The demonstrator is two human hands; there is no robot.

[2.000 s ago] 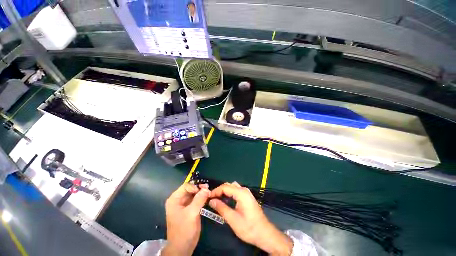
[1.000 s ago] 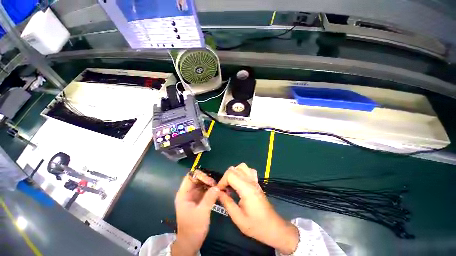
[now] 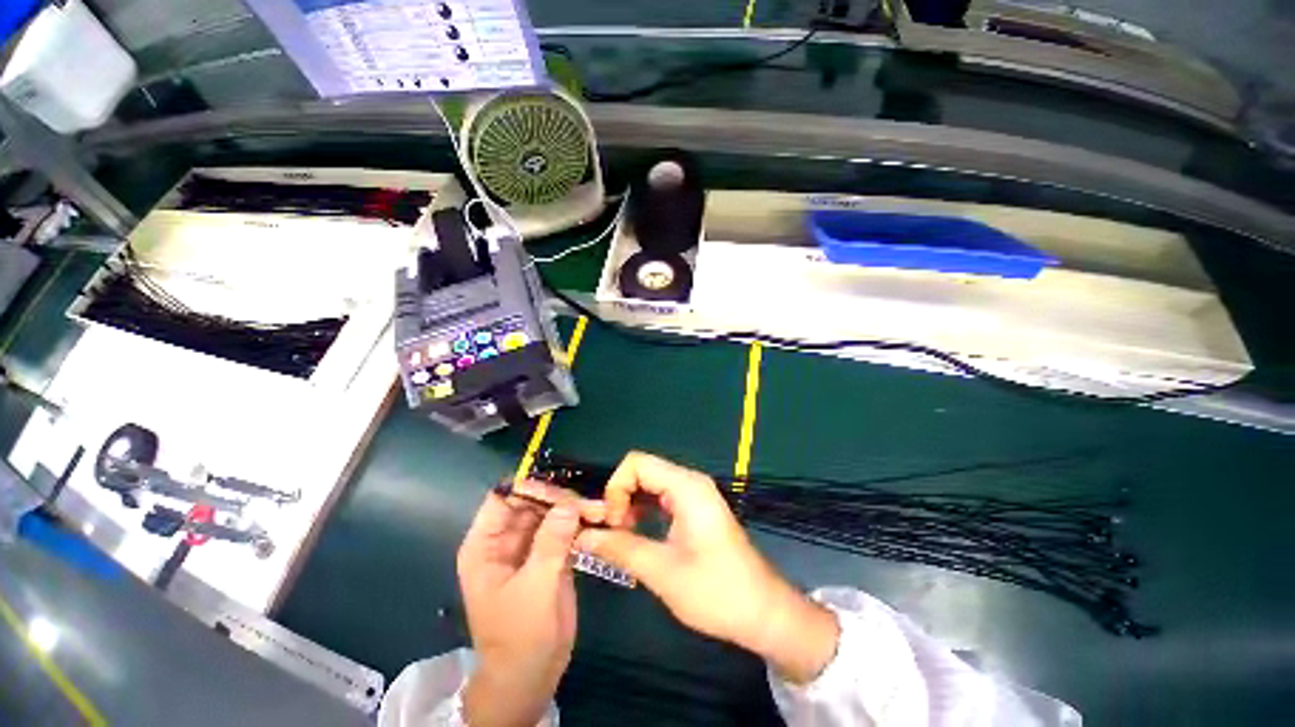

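My left hand (image 3: pixel 523 575) and my right hand (image 3: pixel 696 554) meet over the green mat, fingertips close together. A small dark cable end (image 3: pixel 506 489) shows at my left fingertips, pinched there. My right thumb and index finger are closed near it; what lies between them is too small to tell. A loose bundle of thin black cables (image 3: pixel 923 540) lies on the mat, running right from behind my hands. Small dark ends (image 3: pixel 554 466) show just beyond my fingers. A printed label strip (image 3: pixel 604 570) lies beneath my hands.
The tape dispenser (image 3: pixel 476 341) stands behind my hands, with a fan (image 3: pixel 533 159) beyond it. A long tray (image 3: pixel 994 320) holds tape rolls (image 3: pixel 656 276) and a blue bin (image 3: pixel 930 244). At left are a cable tray (image 3: pixel 249 256), a white board (image 3: pixel 85 412) and a red-handled tool (image 3: pixel 199 526).
The view has shifted a little. My right fingers have moved slightly apart from my left ones, and the dark cable end shows more clearly at my left fingertips.
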